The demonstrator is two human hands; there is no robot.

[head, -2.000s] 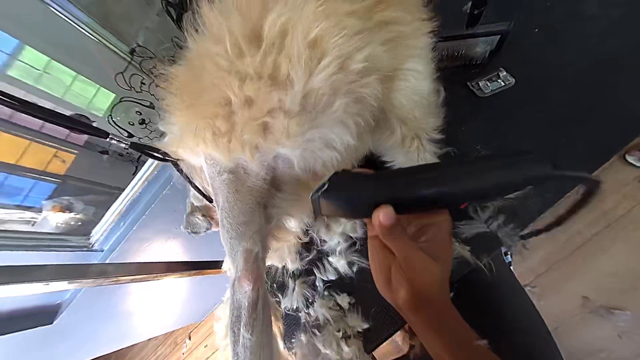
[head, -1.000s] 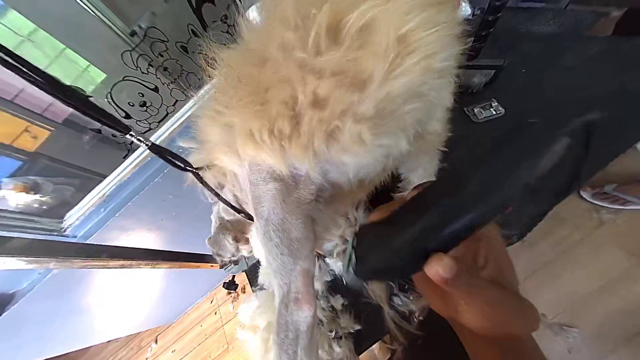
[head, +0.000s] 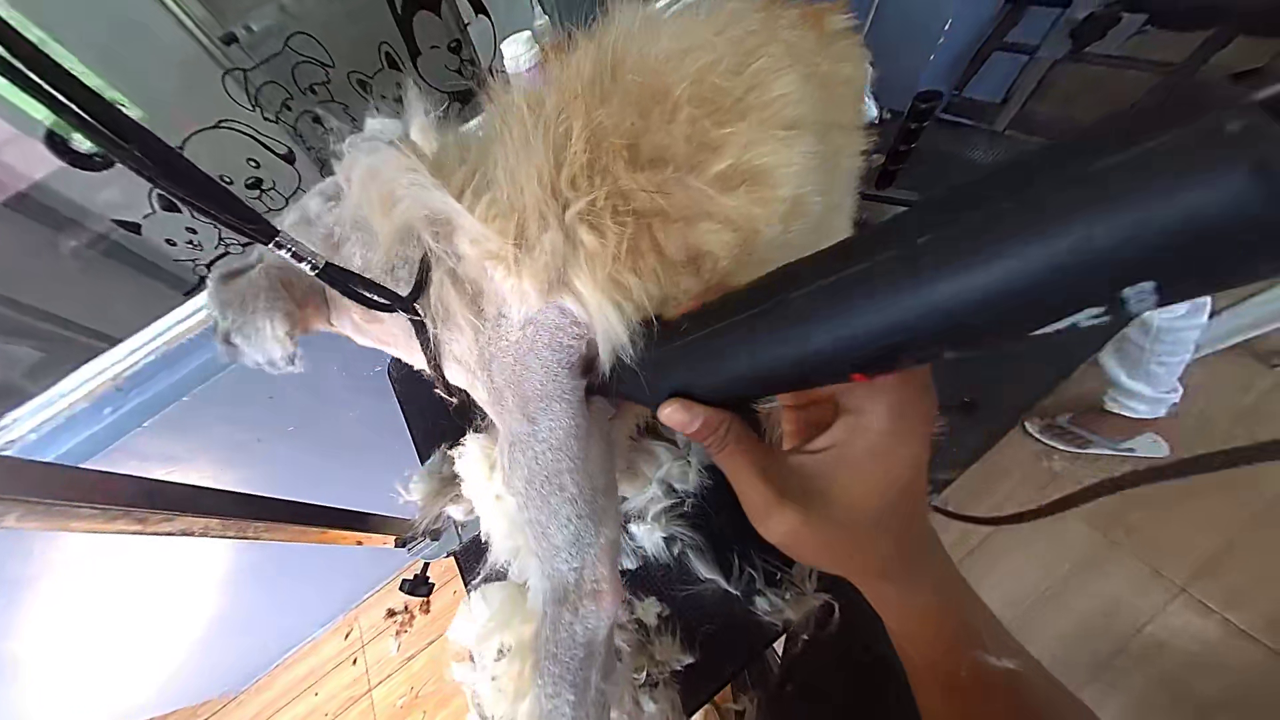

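A dog (head: 660,150) with a thick tan coat on its body stands on a black grooming table (head: 690,620). Its foreleg (head: 560,500) is clipped short and reaches down the middle of the view. My right hand (head: 840,470) is closed around a black electric clipper (head: 850,310), whose front end lies against the fur just beside the top of that leg. The blade itself is hidden. A black grooming loop (head: 350,285) with a metal slide runs to the dog's neck. My left hand is not in view.
Cut fur (head: 680,510) lies in clumps around the leg. A metal grooming arm (head: 200,505) crosses the lower left, with a black clamp knob (head: 417,582) near it. A person's foot in a sandal (head: 1100,438) stands on the tiled floor at the right, above the clipper's cord (head: 1120,485).
The clipper has moved up from beside the lower leg to the fur at the top of the leg, and its back end now points up to the right. The view has shifted.
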